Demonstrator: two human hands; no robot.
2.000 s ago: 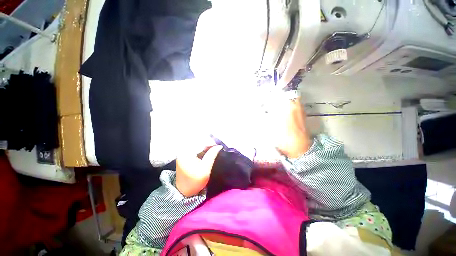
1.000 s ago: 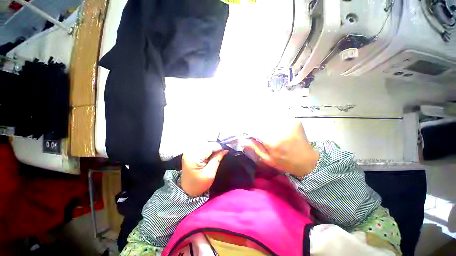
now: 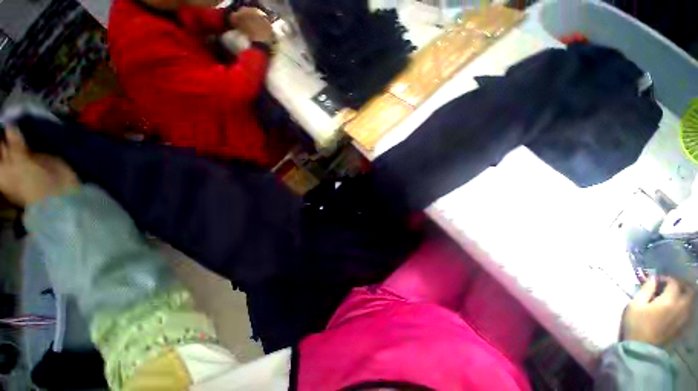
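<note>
A long dark garment piece (image 3: 222, 206) stretches from the far left across my lap and up over the white machine table (image 3: 528, 244). My left hand (image 3: 30, 168), blurred at the left edge, holds its far end out. My right hand (image 3: 658, 309) rests on the table near the machine's needle area at the right edge, fingers curled. A tiny reddish-ended item (image 3: 645, 273) shows at its fingertips; whether the hand grips it cannot be told.
A person in red (image 3: 191, 84) works at the neighbouring table, upper left. A ragged-edged dark bundle (image 3: 360, 53) lies there, beside a brown taped strip (image 3: 406, 95). A pale blue trough (image 3: 635, 46) runs behind my table. Part of a green round item (image 3: 691, 130) shows at the right edge.
The view has swung left. My hands have parted from the small dark piece at my lap: left out to the far left with the long cloth, right onto the table.
</note>
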